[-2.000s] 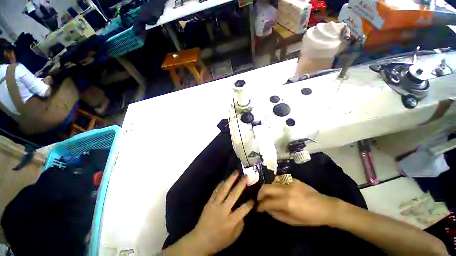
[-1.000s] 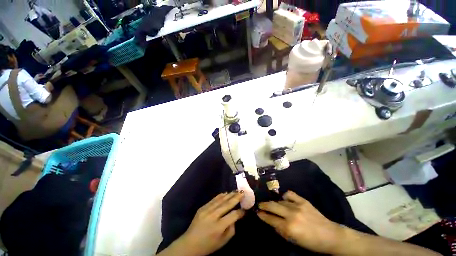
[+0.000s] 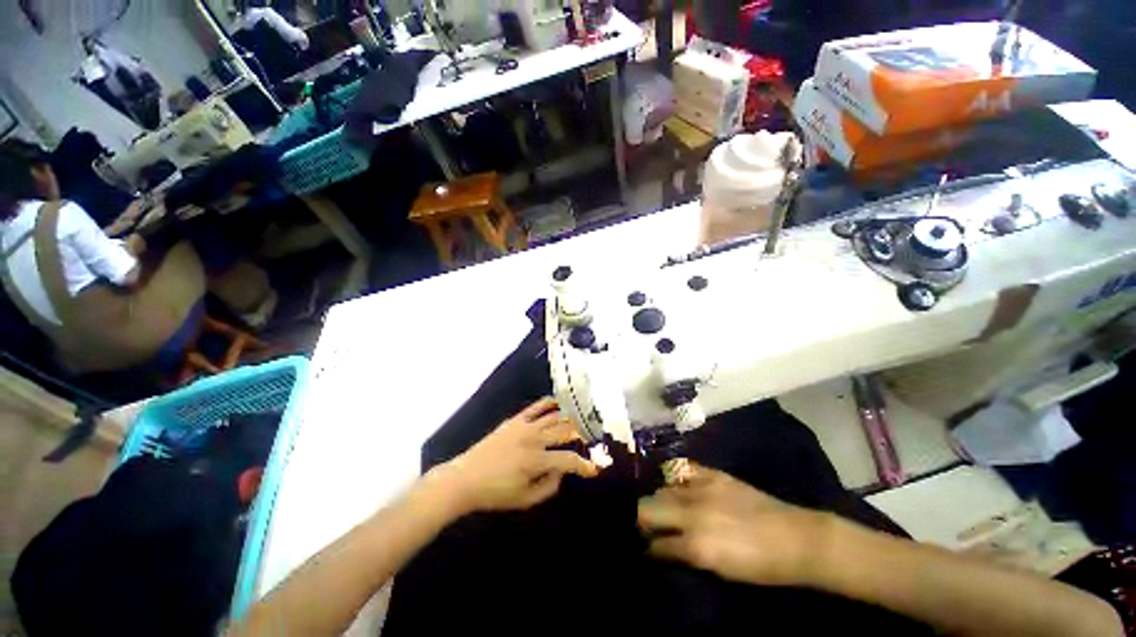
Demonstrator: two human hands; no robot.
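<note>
A black garment piece (image 3: 536, 548) lies under the head of the white industrial sewing machine (image 3: 797, 330) and spreads over the table edge toward me. My left hand (image 3: 517, 463) lies on the cloth just left of the needle area, fingers spread, fingertips beside the foot. My right hand (image 3: 716, 520) is right of and nearer than the foot, fingers bent and pressed on the cloth; whether it pinches the cloth cannot be told. The presser foot and needle are mostly hidden by the machine head and fingers.
A turquoise basket (image 3: 280, 467) with black pieces stands left of the table. A slim pinkish-red tool (image 3: 877, 429) and white paper (image 3: 1022, 432) lie right. A thread cone (image 3: 744, 187) and orange-white boxes (image 3: 947, 87) stand behind. A person (image 3: 87, 280) sits far left.
My left hand has moved forward, up beside the machine head. My right hand's fingers have drawn in. The pale piece seen at the foot a second ago is mostly out of sight.
</note>
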